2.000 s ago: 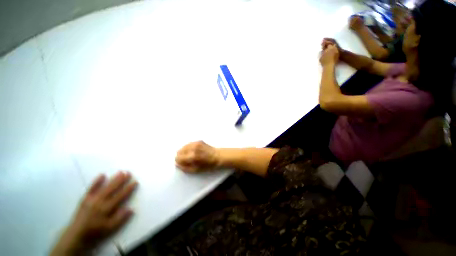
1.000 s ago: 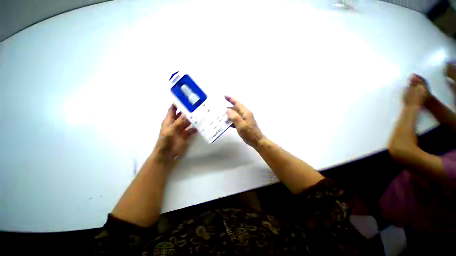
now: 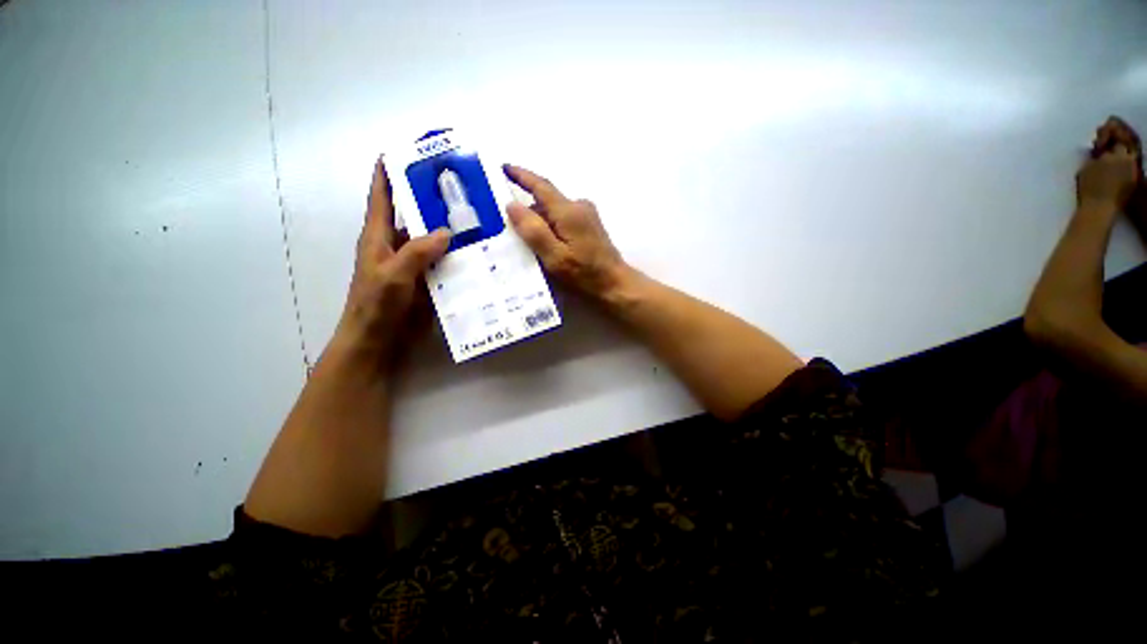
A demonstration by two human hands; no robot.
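Observation:
A slim white retail box is held above the white table, its face with a blue picture panel turned up. The panel shows a pale plug-like shape, and small print and a barcode are at the lower end. A blue-edged hang tab is at the top. My left hand grips the box's left side, thumb on the face by the panel. My right hand holds the right side, thumb at the edge and index finger extended. The fingers under the box are hidden.
The white table has a thin seam line left of the box and a few small dark specks. Another person's forearms and clasped hands rest at the far right. The table's front edge runs along my body. Checkered floor shows at the lower right.
Two seconds ago the box stood on the table, away from my hands. One second ago both hands were at it, tilted. Now it is more upright in view and the left hand grips its side.

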